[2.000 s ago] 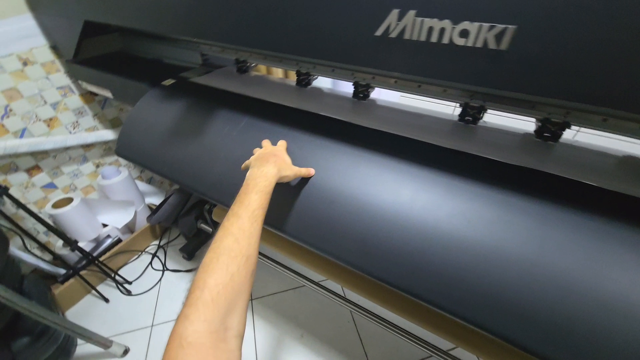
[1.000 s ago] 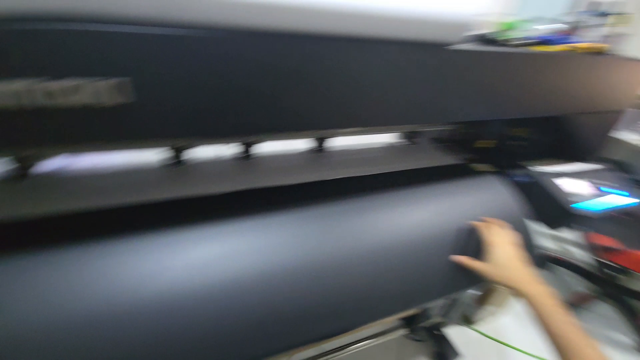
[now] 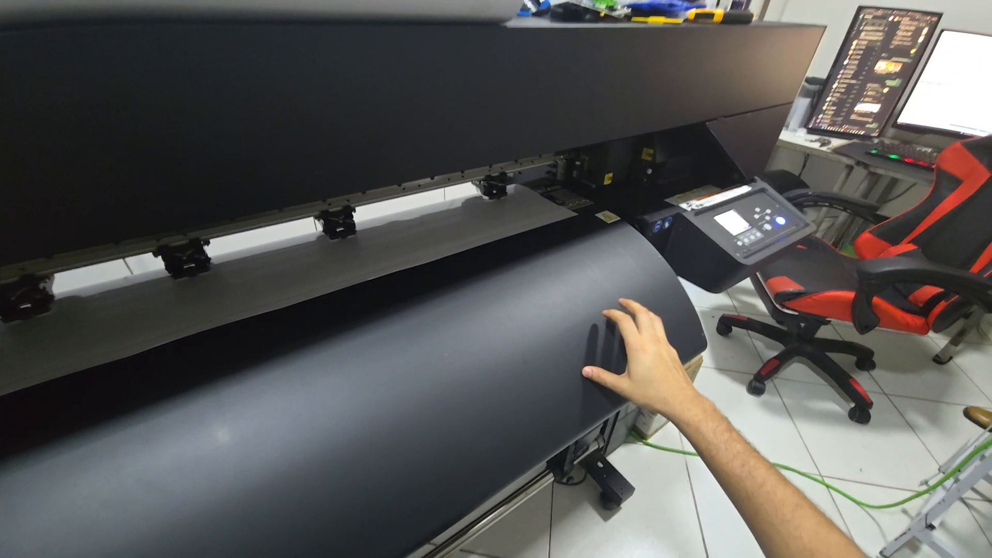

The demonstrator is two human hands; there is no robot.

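My right hand point(image 3: 647, 356) is near the right end of the curved black front cover point(image 3: 372, 364) of a Mimaki wide-format printer, fingers spread and nothing held. Its fingertips are at the cover's surface; whether they press on it is unclear. A grey sheet point(image 3: 418, 240) lies along the printer's platen behind the cover, its front edge slightly wavy. Above the sheet several black pinch rollers point(image 3: 338, 222) hang in a row. My left hand is out of view.
The printer's control panel point(image 3: 744, 225) juts out at the right end. Beyond it stand a red and black gaming chair point(image 3: 876, 298) and a desk with monitors point(image 3: 876, 74). A green cable point(image 3: 868, 505) crosses the tiled floor beside a metal stepladder point(image 3: 942, 488). Tools point(image 3: 721, 15) lie on the printer's top.
The view has swung far to the right along the printer. My left hand, earlier spread on the cover's left part, has left the view; my right hand has come in at the right end.
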